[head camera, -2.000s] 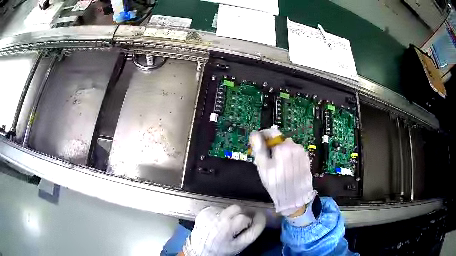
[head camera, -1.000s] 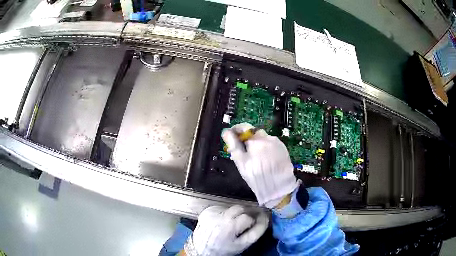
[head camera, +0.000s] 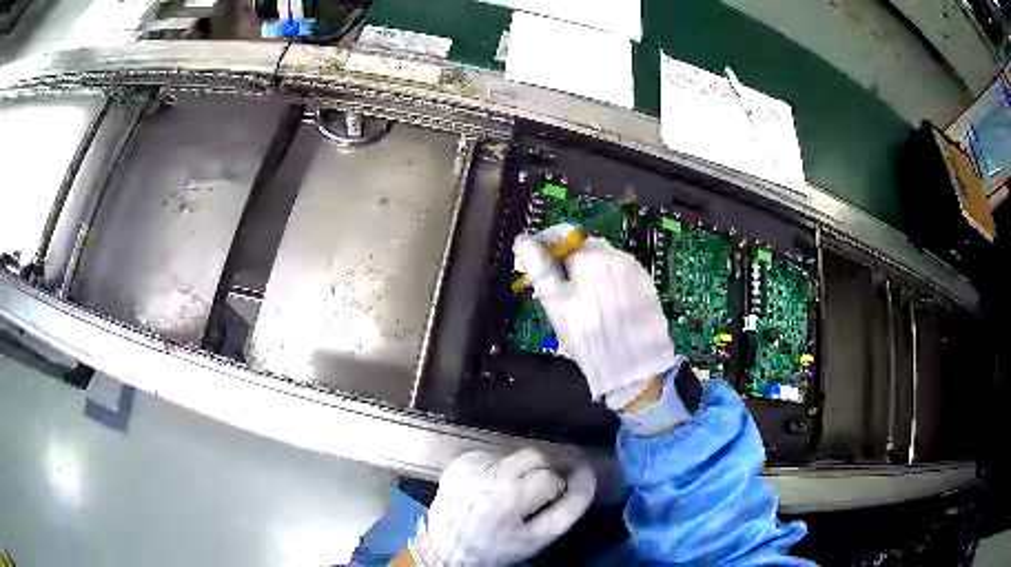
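A black soldering pallet [head camera: 543, 401] lies on the conveyor with three green circuit boards side by side. My right hand [head camera: 604, 310], in a white glove, holds a yellow-handled tool [head camera: 563, 243] like a pen over the left circuit board [head camera: 532, 323] and hides much of it. The tool's thin end points up and right, near the board's top right; whether it touches cannot be told. The middle circuit board [head camera: 698, 290] and right circuit board [head camera: 783, 316] show beyond the hand. My left hand [head camera: 504, 509], gloved, rests curled by the near rail; no object shows in it.
The near conveyor rail [head camera: 222, 404] and far rail [head camera: 399, 83] run across the view. Bare metal plates [head camera: 338, 266] lie between them at the left. A green-topped table [head camera: 826, 122] behind holds a printed sheet [head camera: 710, 122] with a white pen [head camera: 736, 84] and other papers.
My right hand and the tool have moved from between the left and middle boards to the left board, then farther up. The pallet appears farther right in view. My left hand has stayed by the near rail.
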